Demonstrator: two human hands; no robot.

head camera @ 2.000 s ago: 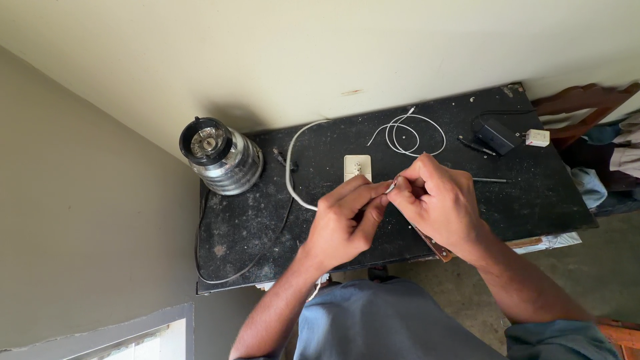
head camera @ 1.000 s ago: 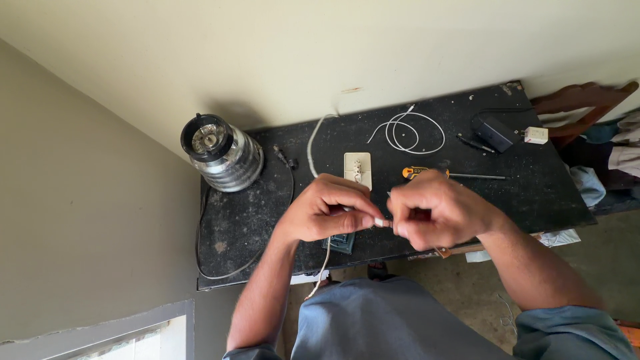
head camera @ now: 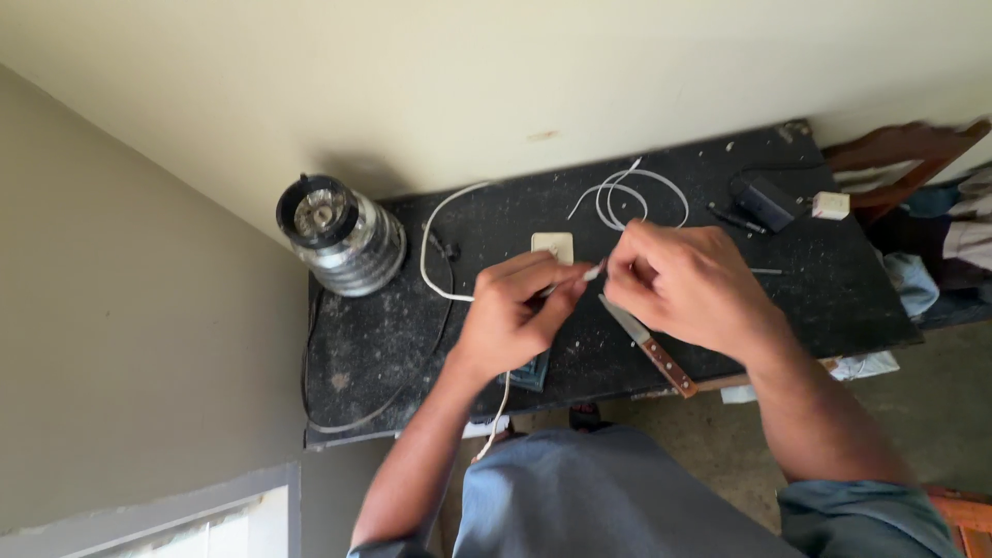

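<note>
My left hand (head camera: 519, 310) pinches the end of a white cable (head camera: 426, 256) between thumb and fingers, and a short white tip (head camera: 593, 273) sticks out toward the right. Curled just beside that tip is my right hand (head camera: 682, 287); a small dark bit shows at its fingertips, but whether they grip it cannot be told. Below the right hand lies a knife (head camera: 659, 353) with a riveted wooden handle. A cream electrical plate (head camera: 552, 245) rests behind the left hand. Only the shaft of a screwdriver (head camera: 767, 271) shows beyond the right hand.
On the black tabletop (head camera: 372, 349), a glass jar (head camera: 349, 240) with a black collar stands left, beside a dark cord (head camera: 446, 318). A coiled thin white cable (head camera: 686, 198), black adapter (head camera: 763, 203) and white charger (head camera: 831, 205) lie toward the back right. A wooden chair (head camera: 907, 155) stands beyond.
The right hand has shifted over the screwdriver's yellow handle, which showed one second ago. The knife, mostly hidden by the hands before, now lies in view. The left hand keeps the cable.
</note>
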